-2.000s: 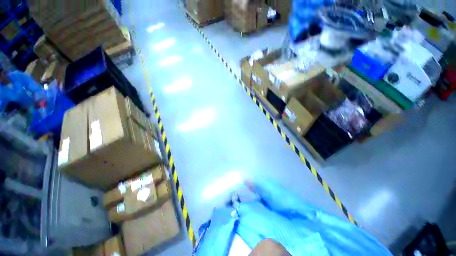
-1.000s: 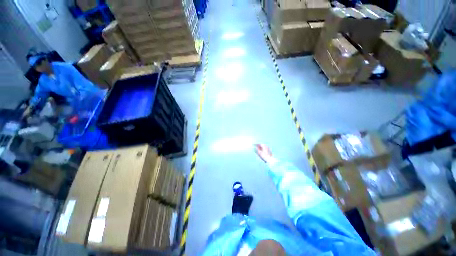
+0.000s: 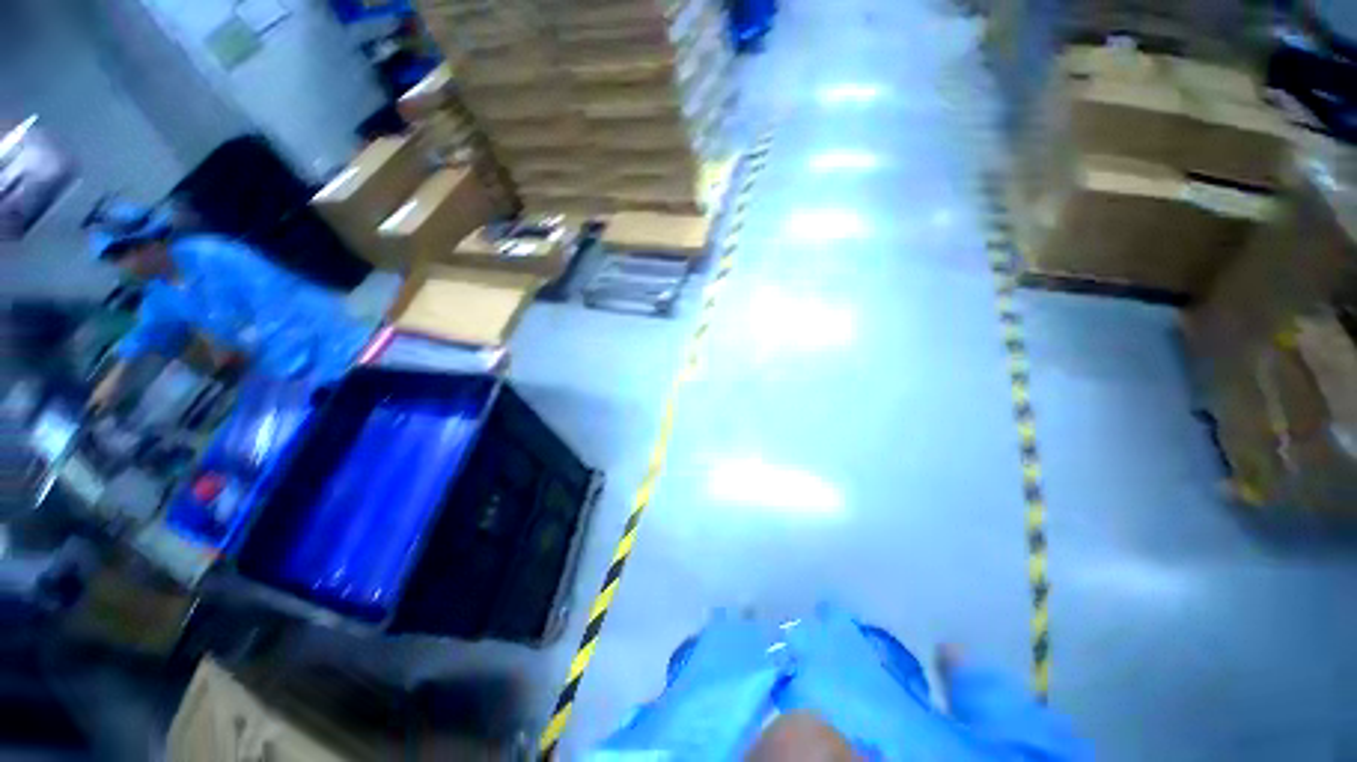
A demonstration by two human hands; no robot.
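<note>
My right hand [image 3: 948,660] shows only as a small blurred patch at the end of a light blue sleeve, low and right of centre. Its fingers cannot be made out. My left hand is not in view. No held thing can be seen. A large black bin [image 3: 499,521] with blue lining stands left of the yellow-black taped aisle. The right hand is well away from it, across the aisle. A brown carton [image 3: 246,730] is cut off at the bottom left.
A taped aisle [image 3: 804,387] runs forward. Stacked cartons [image 3: 588,104] stand back left, with an open carton [image 3: 462,305] behind the bin. More cartons [image 3: 1146,223] stand on the right. A person in light blue [image 3: 246,305] works at a cluttered bench on the left.
The view has moved forward along the aisle, and the black bin is nearer. My right arm, stretched forward a second ago, is now lower and closer to my body.
</note>
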